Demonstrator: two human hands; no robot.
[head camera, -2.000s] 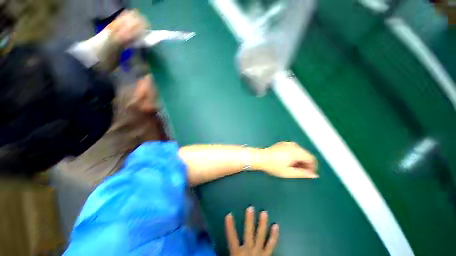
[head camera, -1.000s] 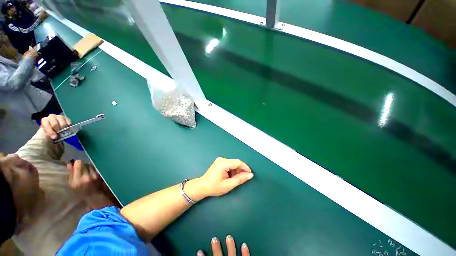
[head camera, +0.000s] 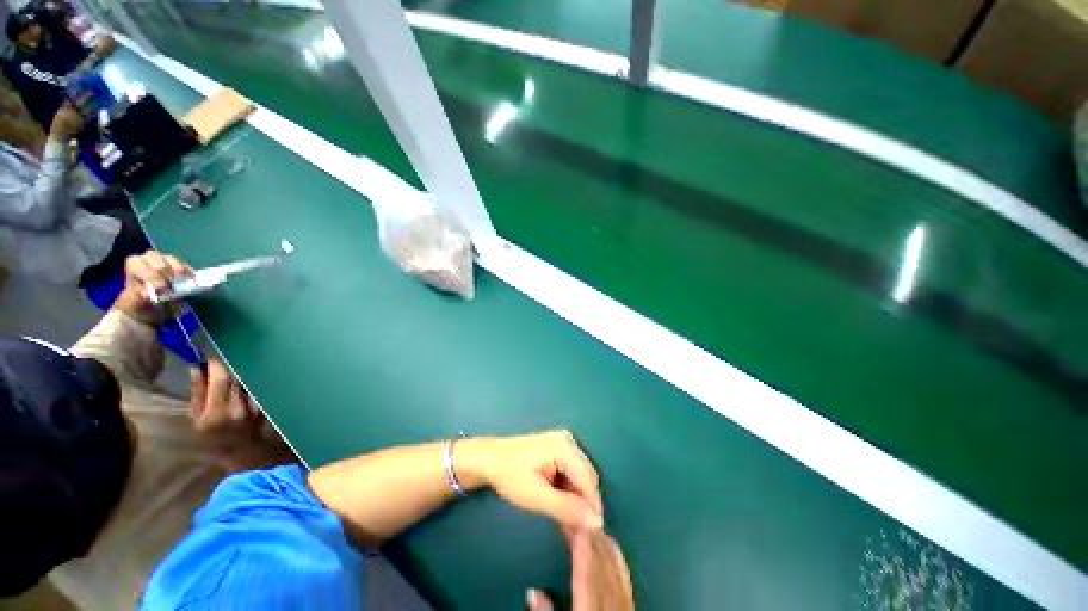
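Observation:
My left hand (head camera: 543, 475), with a bracelet at the wrist and a blue sleeve, is over the green work surface (head camera: 394, 358) with its fingers curled and its thumb and index tips pinched. My right hand (head camera: 600, 575) rises from the bottom edge, mostly cut off. Its fingertips meet those of my left hand. Any tiny thing between the fingertips is too small or hidden to make out. A scattered patch of tiny silvery screws (head camera: 913, 579) lies on the green surface at the bottom right.
A clear bag of grey grainy contents (head camera: 432, 253) sits by a white slanting upright (head camera: 412, 113). A white rail (head camera: 716, 388) crosses diagonally. At left, a person in a dark cap holds a slim metal tool (head camera: 221, 277). A black box (head camera: 143, 141) and brown cartons (head camera: 883, 30) are farther off.
The view has steadied after a sharp swing. My left hand has moved down in the picture, and my right hand has risen from spread fingers to touch it. The neighbour's head has come farther into view.

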